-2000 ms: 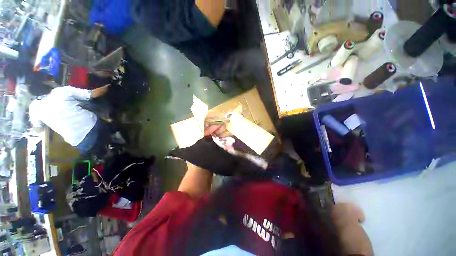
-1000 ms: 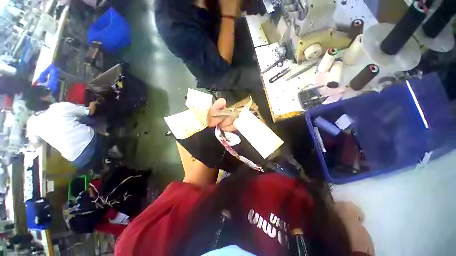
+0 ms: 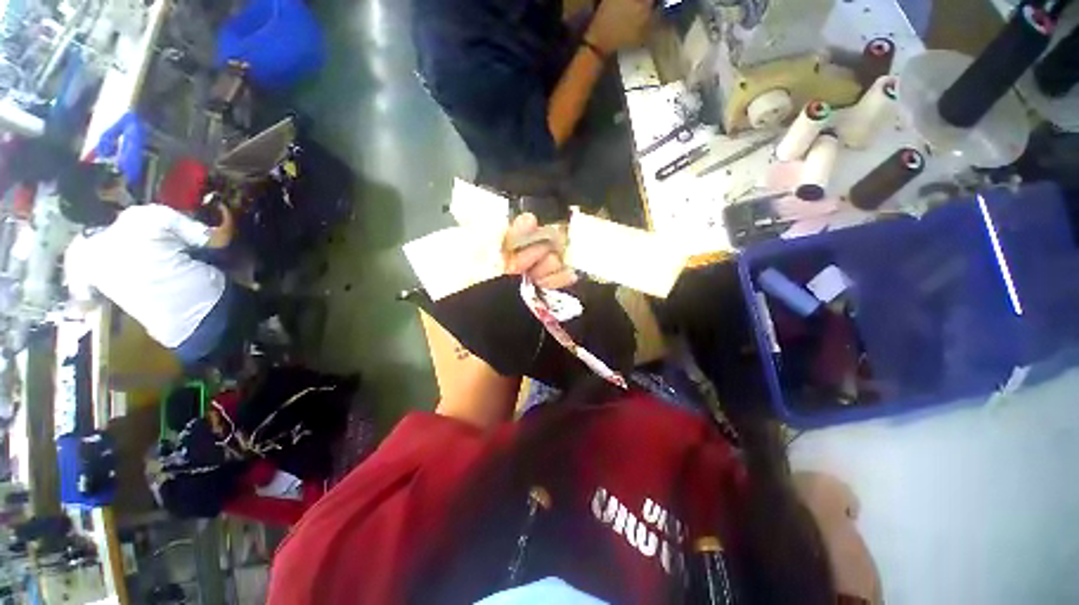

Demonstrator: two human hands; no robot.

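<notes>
My left hand (image 3: 538, 254) is raised in front of me with its fingers closed on pale yellow paper-like strips (image 3: 627, 253) and a black fabric piece (image 3: 485, 325). The strips stick out on both sides of the fingers. The black fabric hangs below the fingers towards me. A narrow white-and-red patterned edge (image 3: 556, 319) runs down over it. My left forearm passes behind the fabric. Bare skin of my right arm shows at the lower right beside the white table, but I cannot see my right hand.
A blue plastic bin (image 3: 763, 343) with small items stands at the right, by a white tabletop (image 3: 958, 496). Thread cones (image 3: 887, 177), snips and a sewing machine (image 3: 781, 101) are on the table beyond. A person in dark clothes (image 3: 485, 71) sits ahead; a person in white (image 3: 154, 272) is left.
My left hand has risen away from me with the strips and fabric. The cardboard box seen under them earlier is now mostly hidden. The dark-clothed person's arm has shifted towards the machine.
</notes>
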